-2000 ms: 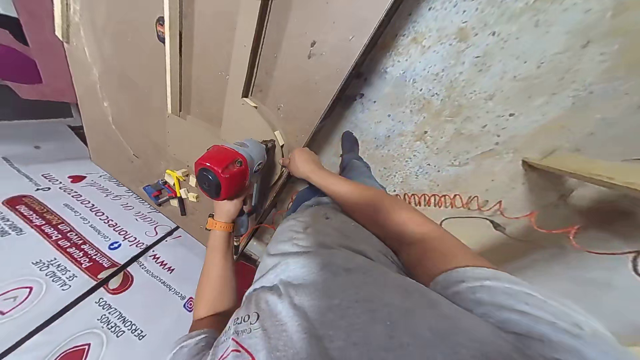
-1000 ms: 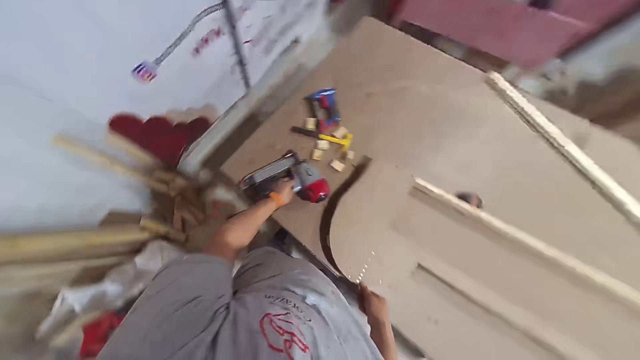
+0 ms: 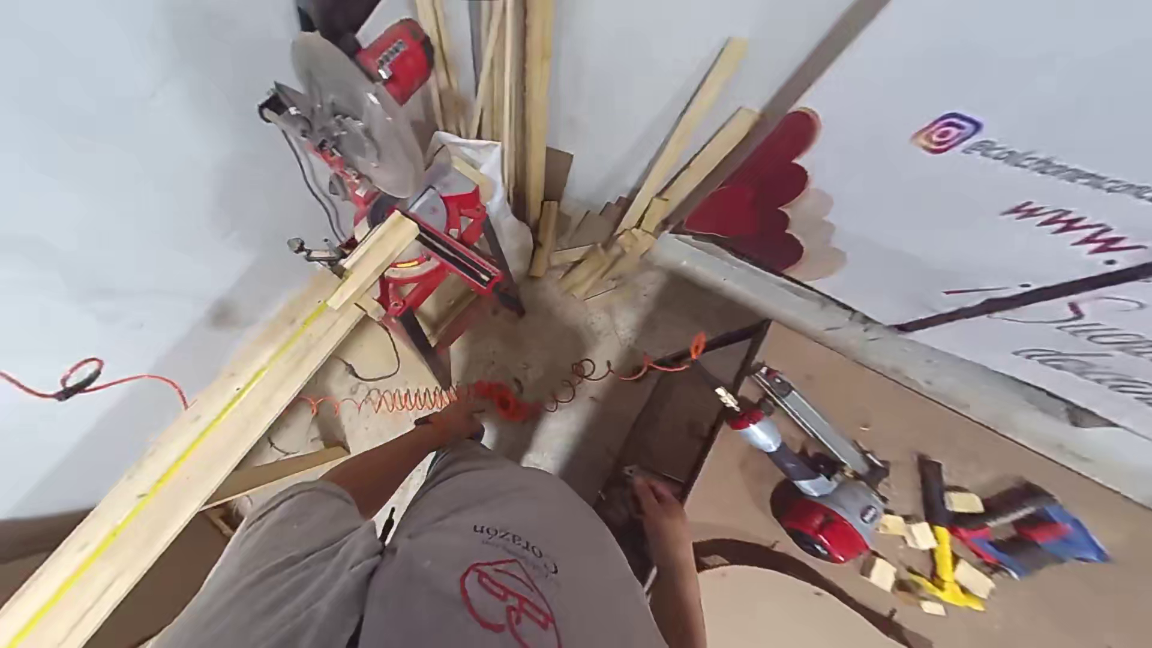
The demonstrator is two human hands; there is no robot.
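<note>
My left hand (image 3: 454, 421) is low over the floor beside the red coiled air hose (image 3: 495, 400); blur hides whether its fingers hold anything. My right hand (image 3: 661, 508) is at the edge of the brown board-topped workbench (image 3: 738, 459), close to a small blurred item I cannot identify. A red and grey pneumatic nailer (image 3: 828, 517), joined to the hose, lies on the board beyond my right hand. Right of it are a yellow and black hammer (image 3: 940, 549), several small wood blocks (image 3: 882, 572) and a blue and red tool (image 3: 1044, 540). A curved dark strip (image 3: 792, 571) lies nearer.
A red miter saw (image 3: 360, 117) on a stand is at the upper left. A long pale wood plank (image 3: 171, 468) with a yellow line runs from it to the lower left. Wood strips (image 3: 537, 108) lean on the wall, with offcuts (image 3: 589, 270) at their feet.
The nailer was in my left hand; it now lies on the board, let go. My left hand has moved away to beside the coiled hose. The view has swung strongly toward the saw.
</note>
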